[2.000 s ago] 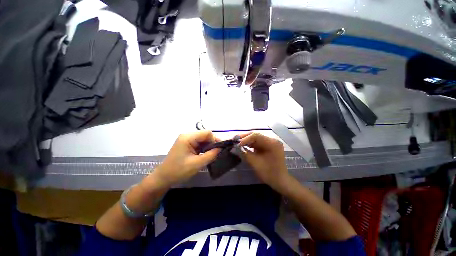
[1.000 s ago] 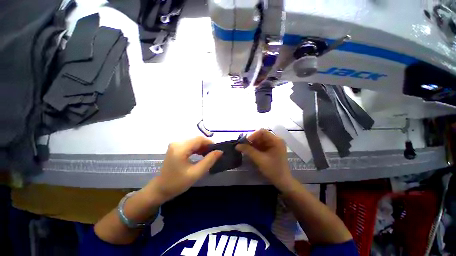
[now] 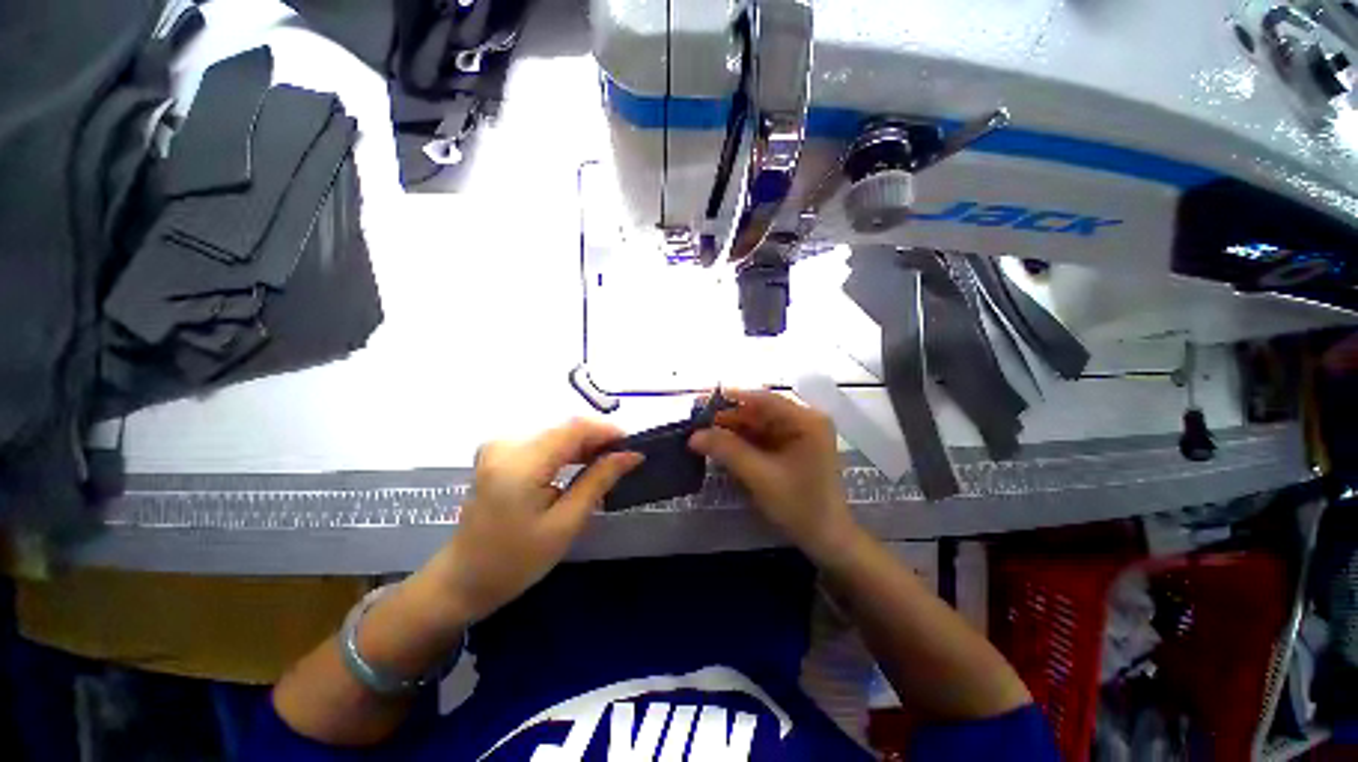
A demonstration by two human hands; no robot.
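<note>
A small dark grey cut piece is held in both hands over the table's front edge, in front of the machine. My left hand pinches its left end between thumb and fingers. My right hand pinches its upper right corner, where a small end sticks up between the fingertips. The piece's upper edge looks folded. The fingers hide part of both ends. The presser foot area of the white machine head lies farther back, apart from the cloth, and is washed out by glare.
Stacked small dark panels lie left, beside a large dark pile. A dark heap with white spots lies behind. Dark strips and a pale strip lie right. Red baskets stand below right.
The piece, crumpled and tilted two seconds ago, is now held flatter and more level between the hands. Both hands stay near the table edge. The camera view has shifted slightly.
</note>
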